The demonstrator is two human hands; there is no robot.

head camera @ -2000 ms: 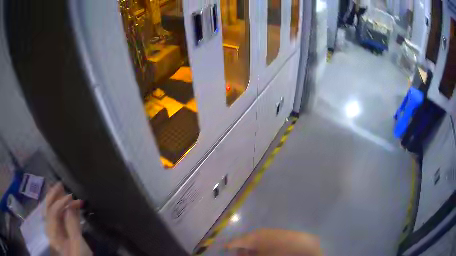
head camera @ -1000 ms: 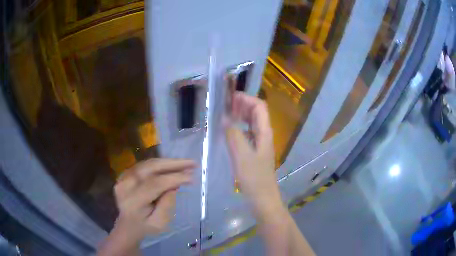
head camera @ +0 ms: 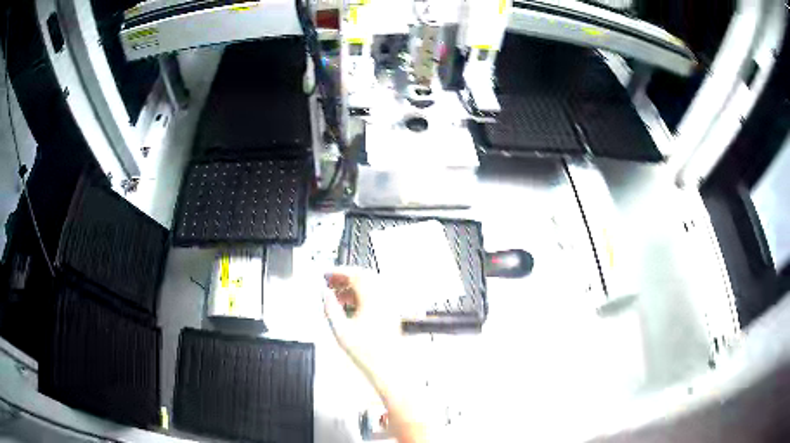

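Note:
A black tray (head camera: 472, 298) lies near the machine centre, with a plain white sheet (head camera: 416, 260) over its middle. My right hand (head camera: 353, 298) reaches up from the bottom edge and overlaps the tray's left edge. Its fingers are curled; glare and blur hide whether it holds anything. A black rounded object with a reddish tint (head camera: 511, 263) sits against the tray's right side. My left hand is out of the picture.
A tray with rows of shiny dots (head camera: 242, 201) lies at left, above a white-silver box with a yellow label (head camera: 238, 285). More black trays (head camera: 244, 381) lie lower left, and others (head camera: 528, 117) back right. Metal fixtures (head camera: 420, 164) stand at centre rear. White frame posts flank the bed.
The view has gone from the aisle, to both hands at the closed amber-windowed doors, to the bright machine interior. My left hand has left the picture; my right hand is now inside.

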